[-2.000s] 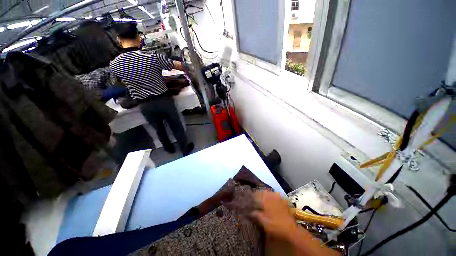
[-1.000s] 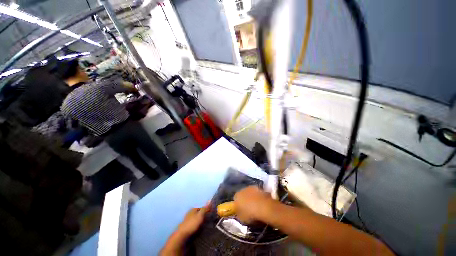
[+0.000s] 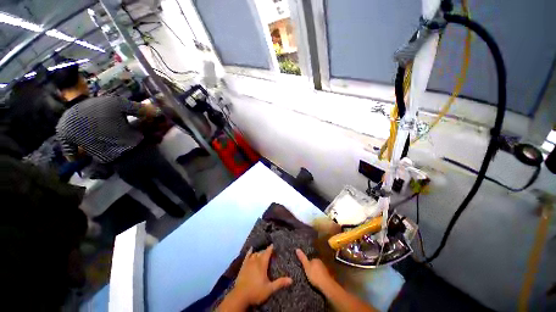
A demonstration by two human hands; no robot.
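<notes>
The speckled brown-grey tweed jacket (image 3: 283, 244) lies near the front of the pale blue table (image 3: 189, 244), its narrow dark end pointing away from me. My left hand (image 3: 256, 277) rests on its left side with the thumb and fingers apart. My right hand (image 3: 318, 274) lies on its right side, fingers on the cloth. Neither hand visibly grips it. The steam iron (image 3: 375, 244), shiny metal with a yellow-tan handle, sits to the right of my right hand, untouched. A dark navy padded edge (image 3: 207, 300) shows partly under the jacket.
A long white block (image 3: 127, 268) crosses the table's left side. A black hose (image 3: 501, 122) curves down at right beside a white upright pole (image 3: 414, 91). A person in a striped shirt (image 3: 100, 131) works at another table. Dark garments (image 3: 36, 231) hang at left. A red object (image 3: 235, 152) stands beyond the table.
The iron was in my right hand over the jacket one second ago; it now sits at right, released. My right hand is back on the cloth. My left hand has moved further onto the jacket.
</notes>
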